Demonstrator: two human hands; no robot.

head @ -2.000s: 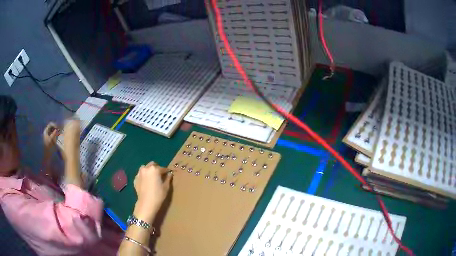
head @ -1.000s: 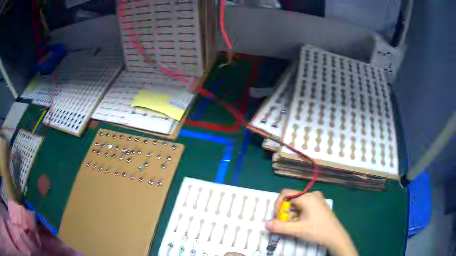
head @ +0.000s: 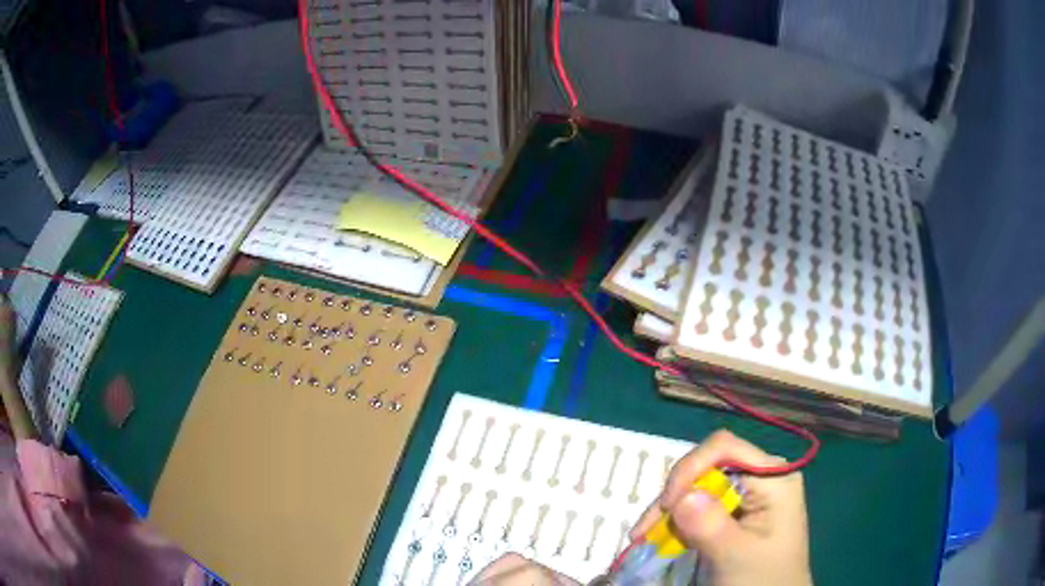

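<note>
The white slotted board [head: 562, 458] lies flat at bottom centre, with rows of tan dumbbell marks and small dark and shiny pieces at its lower left. My right hand [head: 733, 515] grips the yellow wired hand tool [head: 716, 490] over the board's right part, its tip pointing down and left. My left hand [head: 518, 570] shows only as a small part at the bottom edge, near the tool's tip; its fingertips and anything in them are hidden. The brown board [head: 298, 446] lies to the left, with small shiny pieces [head: 332, 332] in rows on its far half.
A red lead [head: 504, 243] runs across the view to the tool. A second lead [head: 562, 69] hangs at back centre. Patterned trays are stacked [head: 814, 275] at right, upright [head: 424, 80] behind, and flat [head: 218, 195] at left. A person's pink sleeve [head: 69, 515] is at far left.
The view has turned right since the oldest frame, where a hand was at the brown board. Since the middle frame, my right hand has tilted the yellow tool and moved slightly right and down.
</note>
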